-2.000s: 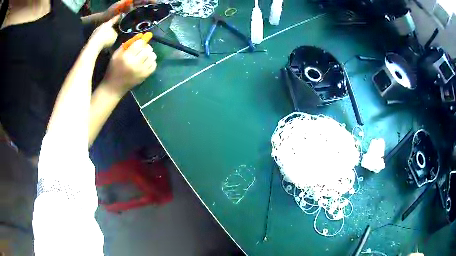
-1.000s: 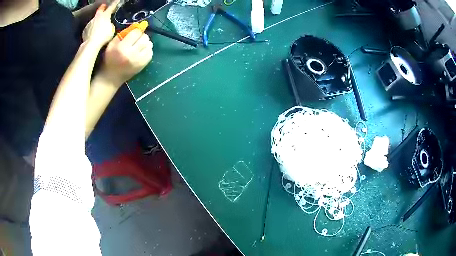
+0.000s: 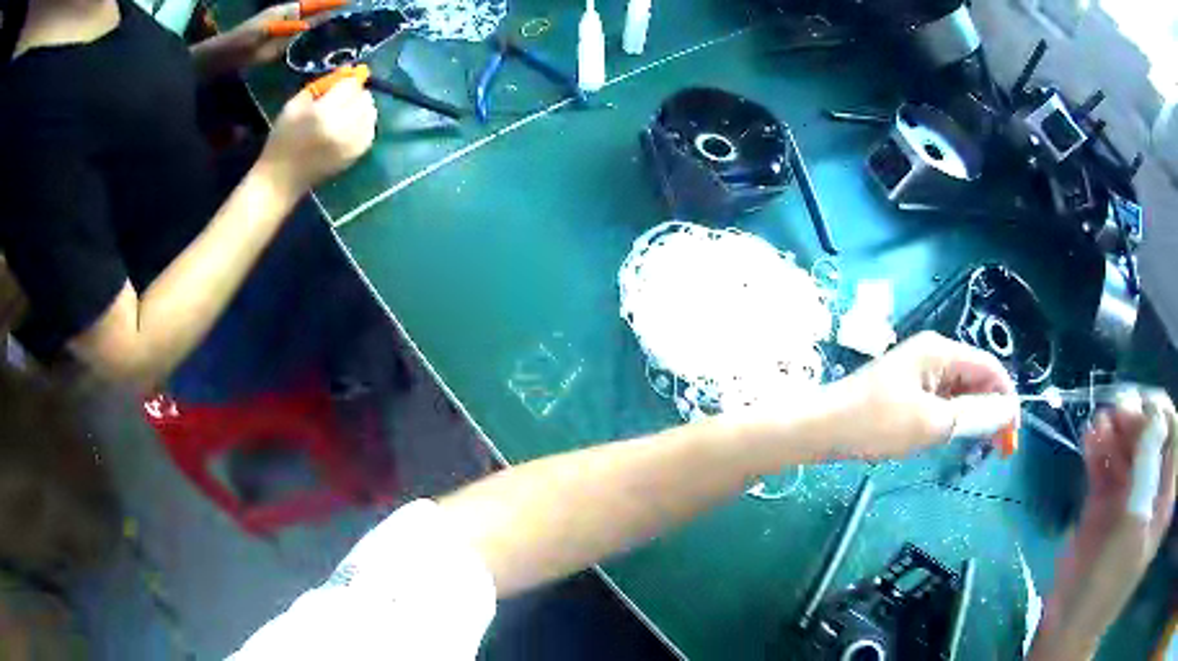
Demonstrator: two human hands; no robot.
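Observation:
My left hand (image 3: 937,400) reaches across from the lower left, with a white finger cot and an orange one. My right hand (image 3: 1124,484) is at the right edge, blurred, with a white cot on a finger. A thin whitish sealing ring (image 3: 1053,394) with a small knob stretches between the fingertips of both hands. A black housing (image 3: 891,607) lies below the hands, cut off by the bottom edge. A white heap of sealing rings (image 3: 730,316) lies on the green bench, partly hidden behind my left forearm.
Another black housing (image 3: 717,149) stands behind the heap; one more (image 3: 995,329) lies beyond my hands. Silver-banded housings (image 3: 930,149) are at the back right. A glue bottle (image 3: 590,52) and blue-handled pliers (image 3: 497,78) are at the far side. A neighbouring person (image 3: 116,194) works at the left.
My left hand has left the neighbour's housing and swung right. My right hand has come into view, with the ring between both hands. The view has shifted right, showing the housing below.

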